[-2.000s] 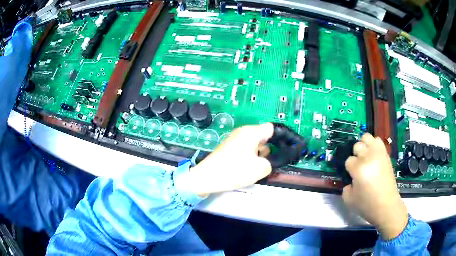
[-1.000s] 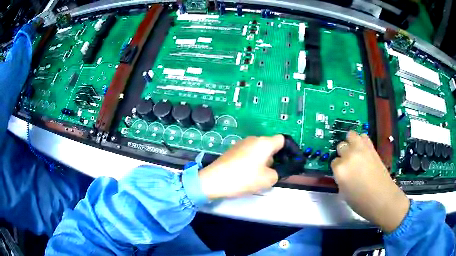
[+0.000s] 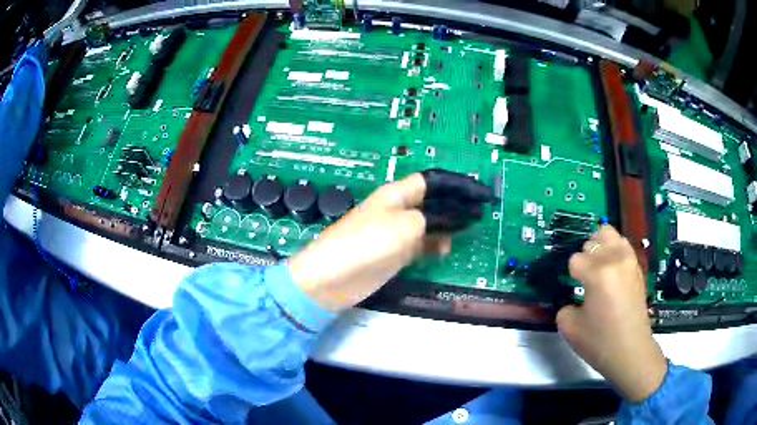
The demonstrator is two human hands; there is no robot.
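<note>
The large green circuit board [image 3: 448,91] lies in its carrier in front of me. My left hand [image 3: 373,236] is over its lower middle, with black finger cots on the fingertips; whether they hold a small part cannot be told. My right hand [image 3: 610,307] is at the board's lower right corner, its black-covered fingertips low over the board, blurred; their grip is hidden. Small blue components [image 3: 512,264] show just left of these fingertips. Several black capacitors [image 3: 303,200] stand in a row at the lower left, above white printed circles.
Red-brown carrier bars [image 3: 627,158] flank the board. A neighbouring board at the right bears white heatsink bars [image 3: 695,180] and black capacitors. Another board [image 3: 108,124] lies at the left. A silver rail [image 3: 398,353] runs along the near edge. A blue sleeve [image 3: 23,100] is at far left.
My left hand has moved up and slightly left, away from the board's near edge. My right hand has shifted slightly down and stays at the lower right corner. The boards stand about where they were.
</note>
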